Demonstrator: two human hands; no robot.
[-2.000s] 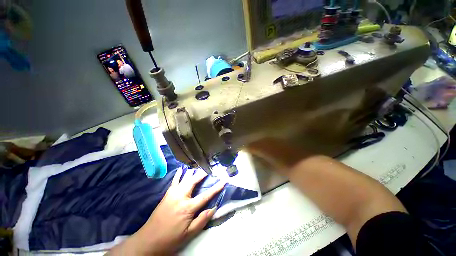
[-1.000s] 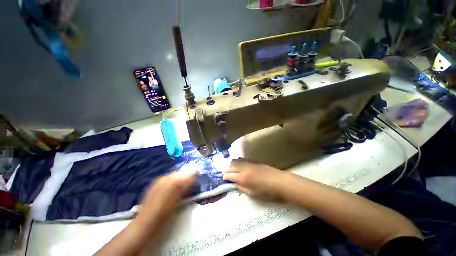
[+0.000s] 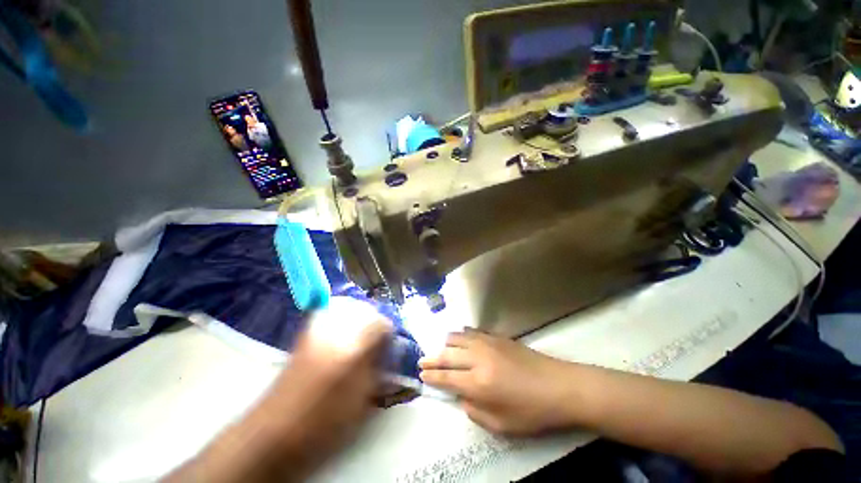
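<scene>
The navy garment panel [image 3: 222, 274] with white edge bands lies on the white table, left of and under the needle end of the sewing machine [image 3: 566, 189]. My left hand [image 3: 345, 363] is blurred and lies over the panel just in front of the needle area; its fingers cannot be made out. My right hand [image 3: 491, 382] is right of the needle area, its fingertips on the panel's white edge near a navy part. The presser foot area [image 3: 411, 302] is brightly lit and partly washed out.
A bright blue strip [image 3: 302, 264] hangs beside the needle end. A brown-handled tool [image 3: 307, 57] stands upright at the head's left end. A lit phone [image 3: 253, 143] leans on the wall. Small spools [image 3: 618, 71] stand on the machine. Cables [image 3: 779, 226] lie at right.
The panel's left part has shifted back and bunched, baring the table's front left. My right hand has come from behind the needle area to the panel's front edge. My left hand has stayed near the needle.
</scene>
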